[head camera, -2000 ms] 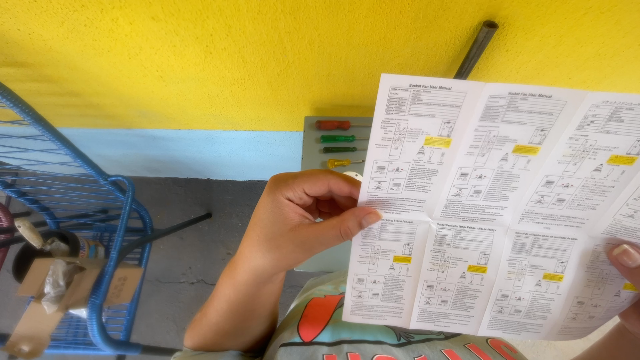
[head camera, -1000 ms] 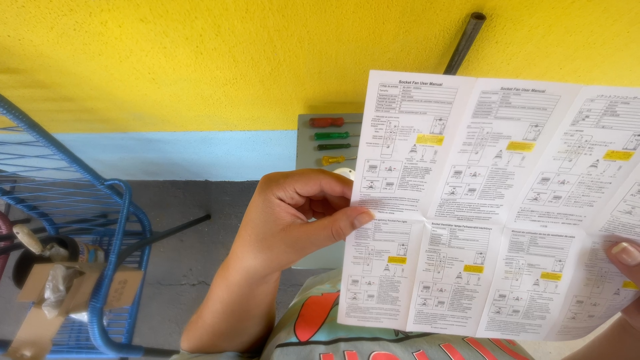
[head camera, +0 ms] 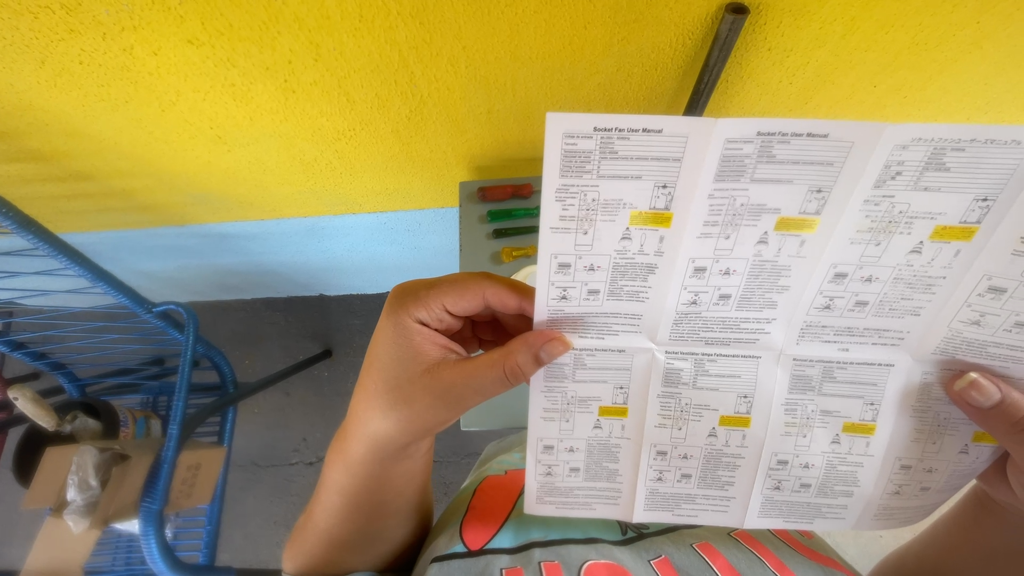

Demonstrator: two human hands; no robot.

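Observation:
An unfolded paper user manual (head camera: pixel 720 320), creased into panels with printed text, line drawings and yellow boxes, is spread out before me. My left hand (head camera: pixel 472 352) pinches its left edge between thumb and fingers. At the right edge of the view, my right hand (head camera: pixel 988 424) grips the sheet with the thumb on its face; the other fingers are hidden behind the paper. Behind the manual's left edge, screwdrivers with red (head camera: pixel 505 192), green (head camera: pixel 513 214) and yellow (head camera: pixel 518 254) handles lie on a grey board, partly covered by the sheet.
A blue corded chair (head camera: pixel 172 384) stands at the left, holding an opened cardboard box (head camera: pixel 188 476) with clear plastic and a dark pan (head camera: pixel 36 456). A dark metal tube (head camera: pixel 716 60) rises against the yellow wall. The grey board (head camera: pixel 472 416) extends below my left hand.

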